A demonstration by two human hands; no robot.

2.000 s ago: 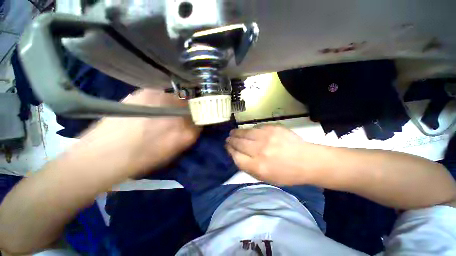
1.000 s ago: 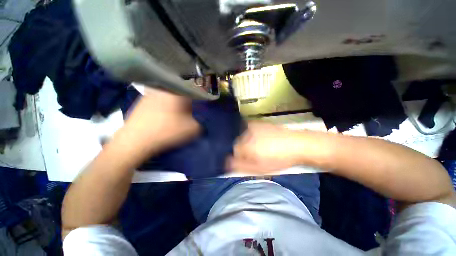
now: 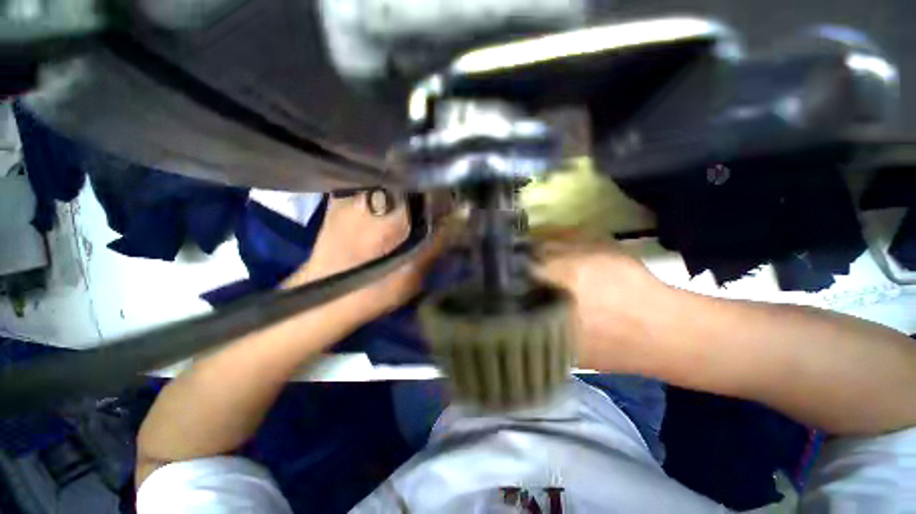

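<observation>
The navy garment piece [image 3: 387, 339] lies on the white table under the machine head, between my hands. My left hand [image 3: 364, 236] is on the cloth left of the needle area, partly behind the grey guard bar; its fingertips are hidden. My right hand [image 3: 593, 291] is right of the needle area, its fingers hidden behind the ribbed tension knob [image 3: 502, 346]. The off-white machine head [image 3: 231, 120] fills the top of the view. The needle area is blocked by the knob and its spring.
Black-navy cut pieces [image 3: 743, 226] with jagged edges and a small round pale mark lie under the machine arm at right. Navy cloth heaps [image 3: 166, 206] lie on the table [image 3: 110, 291] at left. Dark cloth hangs below the table edge. A grey guard bar [image 3: 211, 321] crosses the left side.
The camera has come closer to the machine, so the knob looks larger and lower. My left hand has moved forward, nearer the needle area. My right hand has shifted slightly right in view.
</observation>
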